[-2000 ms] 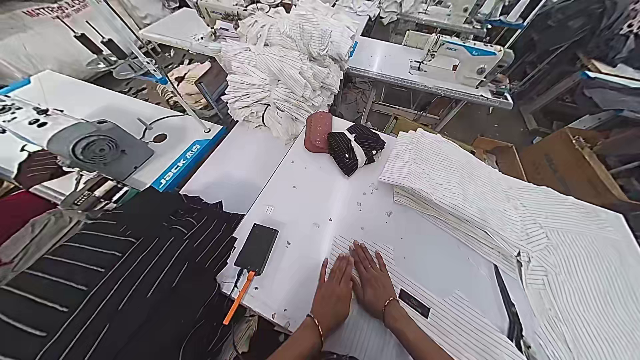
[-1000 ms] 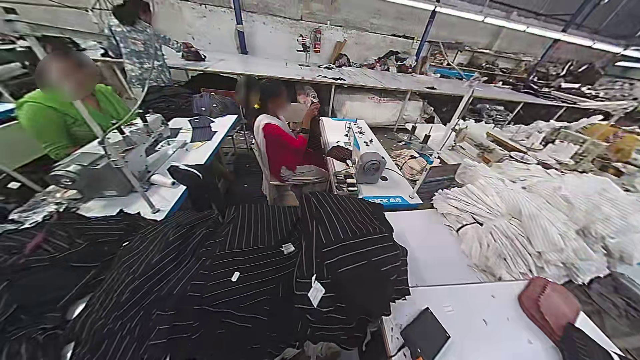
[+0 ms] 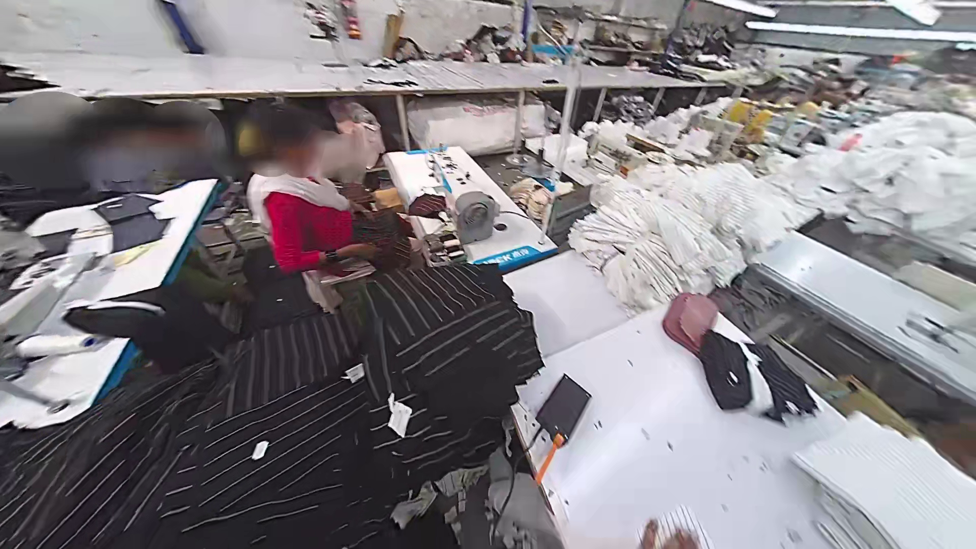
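Blurred fingertips (image 3: 671, 537) show at the bottom edge, at a piece of white striped fabric (image 3: 682, 520) on the white table (image 3: 610, 473). Whether they belong to my left hand, my right hand or both is unclear, and the rest of my hands is out of view. A black rectangular device (image 3: 563, 406) with an orange strip (image 3: 550, 459) and a cable lies near the table's left edge. Farther back are a reddish-brown case (image 3: 689, 320) and a bundle of black striped fabric (image 3: 728, 374) tied with a white band. A stack of white striped fabric (image 3: 892, 480) lies at the right.
Black striped fabric (image 3: 305, 435) is piled left of the table. Beyond it, a person in a red top (image 3: 301, 229) sits by a sewing machine (image 3: 475, 216). White fabric pieces (image 3: 663, 229) are heaped behind the table. Another worktable (image 3: 877, 305) stands at the right.
The view has swung up and left from my hands on the striped fabric, then partly back toward the table. The seated person's hands have lowered from near the face.
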